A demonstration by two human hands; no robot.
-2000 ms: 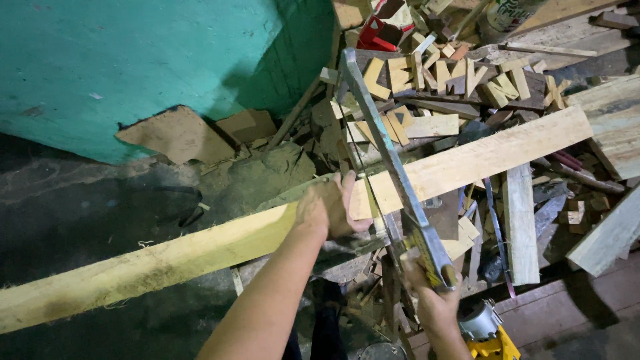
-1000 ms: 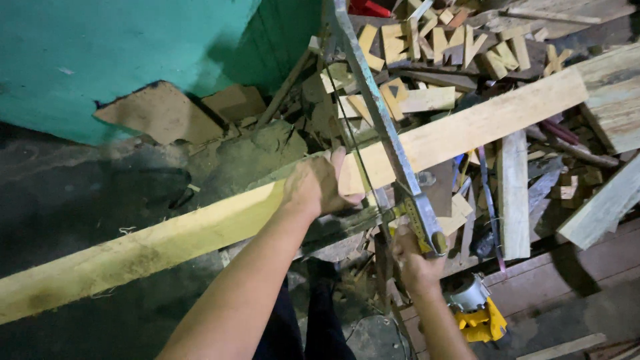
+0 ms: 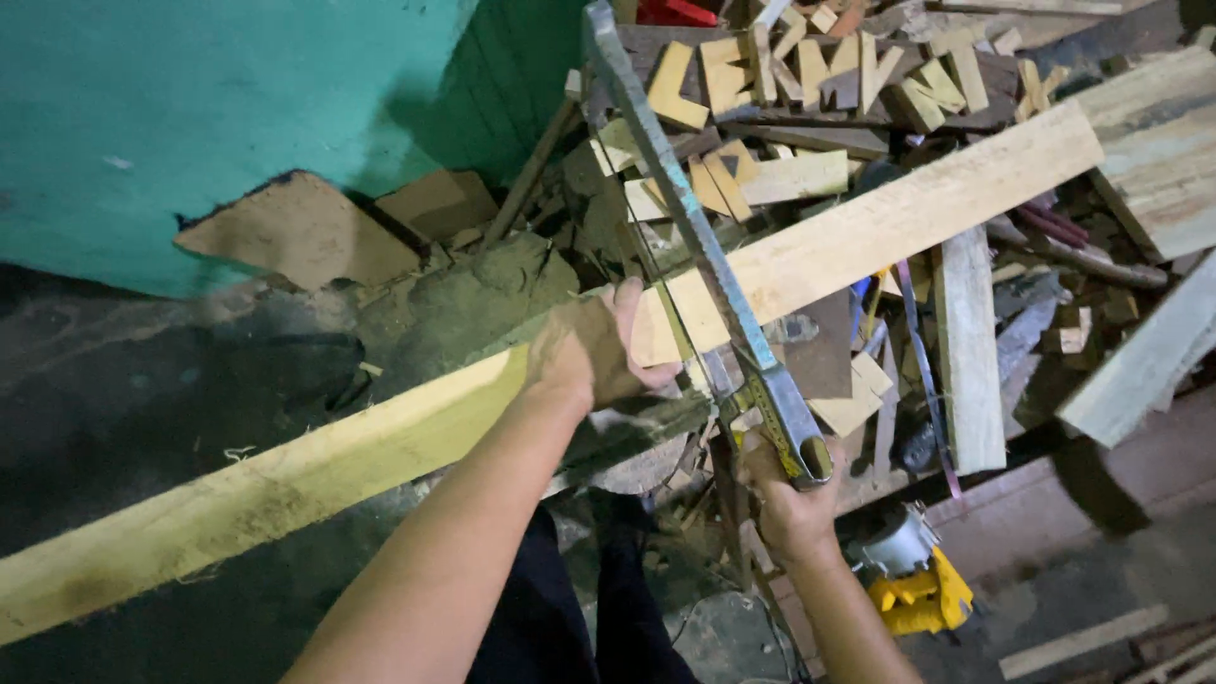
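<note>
A long wooden board (image 3: pixel 902 223) runs diagonally across the view, its left part in shadow. My left hand (image 3: pixel 598 342) grips the board around its edges, just left of the saw blade. In my right hand (image 3: pixel 784 489) is the handle of a hacksaw-type frame saw (image 3: pixel 698 218), whose metal frame slants up and to the left. The thin saw blade (image 3: pixel 682 328) crosses the board close to my left fingers. Whether it has cut into the wood cannot be told.
Cut wooden letters (image 3: pixel 676 87) lie behind the board among offcuts and scrap. A yellow power tool (image 3: pixel 926 589) is at the lower right. Wooden planks (image 3: pixel 969 351) lean at right. A green wall (image 3: pixel 218 114) stands at upper left, with a broken brown panel (image 3: pixel 304 223) against it.
The saw and my right hand have shifted along the blade's line, first up and away, then slightly back toward me. My left hand stays on the board.
</note>
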